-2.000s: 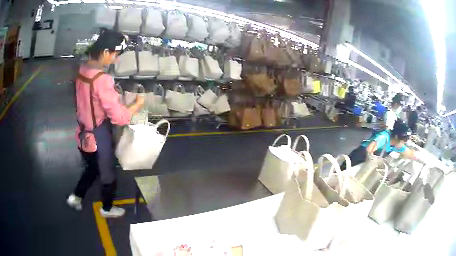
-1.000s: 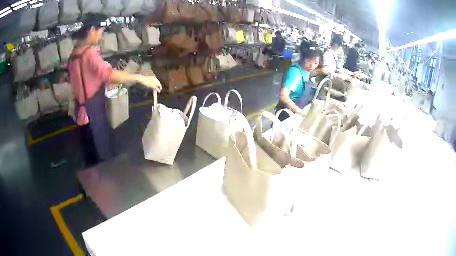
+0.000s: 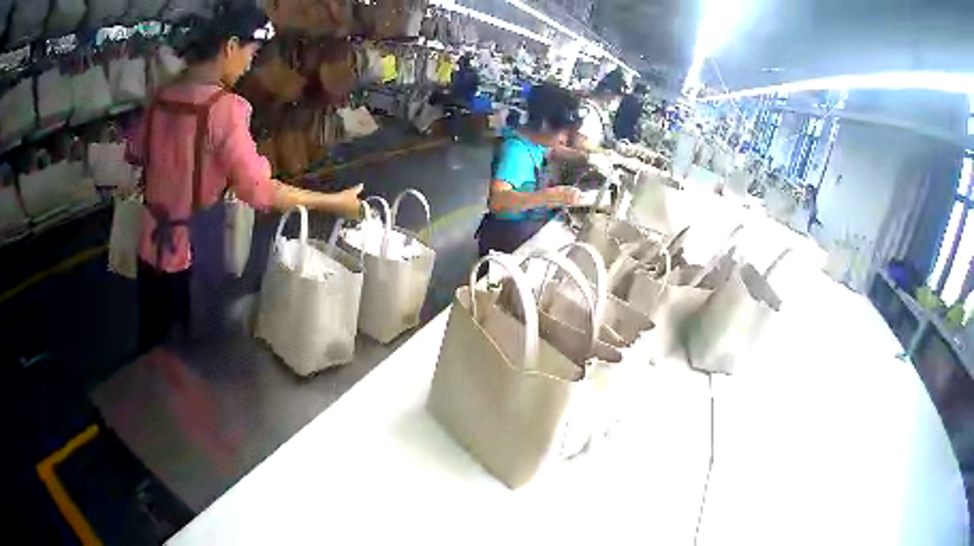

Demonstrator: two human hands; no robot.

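Neither of my hands is in the picture. Nearest in front of me, a beige handbag (image 3: 497, 400) with two arched handles stands upright on the white table (image 3: 598, 501). Several more beige bags stand close behind it in a row, their openings up. One bag (image 3: 732, 320) stands a little to the right of the row, its handles leaning. Two pale bags stand side by side on the grey metal table to the left: one nearer (image 3: 310, 309) and one behind it (image 3: 395, 279), with white stuffing showing at its top.
A person in a pink top (image 3: 203, 160) stands at the left, one hand out near the pale bags. A person in a turquoise top (image 3: 520, 176) works across the row. Racks of hanging bags (image 3: 64, 96) line the back left; windows (image 3: 951, 235) are at the right.
My view has swung right. The pink-clad person's bag now stands on the grey table beside the other one, and their hand is off its handle. The turquoise-clad person's arms have risen.
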